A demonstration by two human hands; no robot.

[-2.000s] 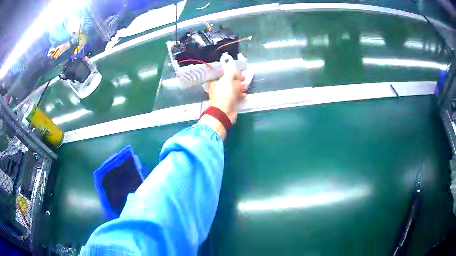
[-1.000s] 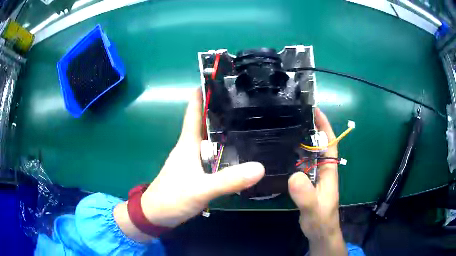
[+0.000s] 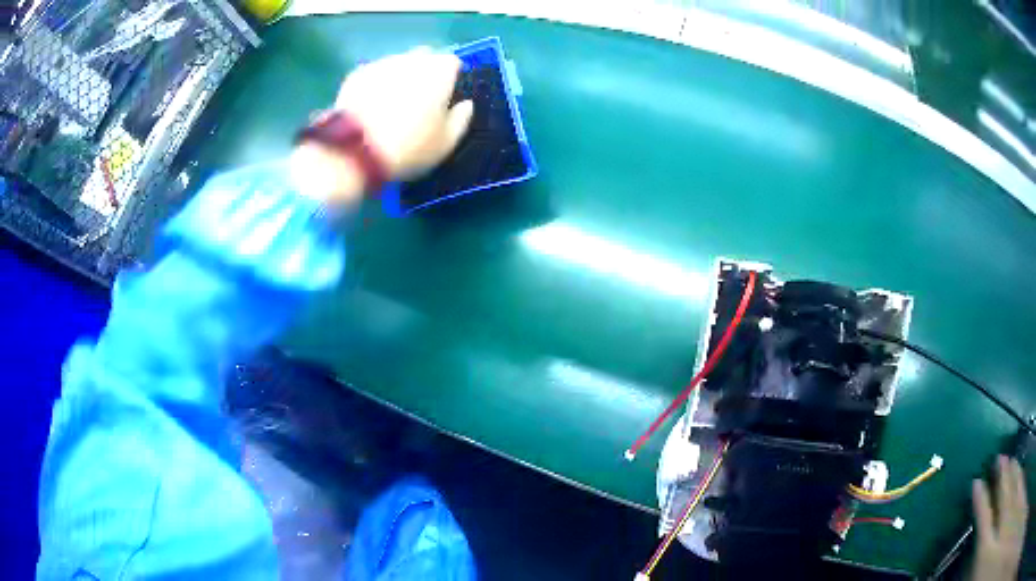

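Observation:
My left hand is over the blue screw bin, its fingers at the dark screws; the fingertips are blurred, so I cannot tell whether they hold a screw. The part-built unit lies on the green surface near its front edge, right of centre, black module up, with a red lead hanging out on its left. My right hand is at the far right lower edge, by the dark screwdriver, partly cut off; its grip is unclear.
A wire-mesh rack with loose items stands at the upper left. A white strip edges the far side of the green surface. A black cable runs right from the unit. Thin connector wires stick out at both sides.
Both hands have let go of the unit, which now lies on the surface. My left hand has moved up to the bin, my right hand right to the screwdriver. The view has turned left.

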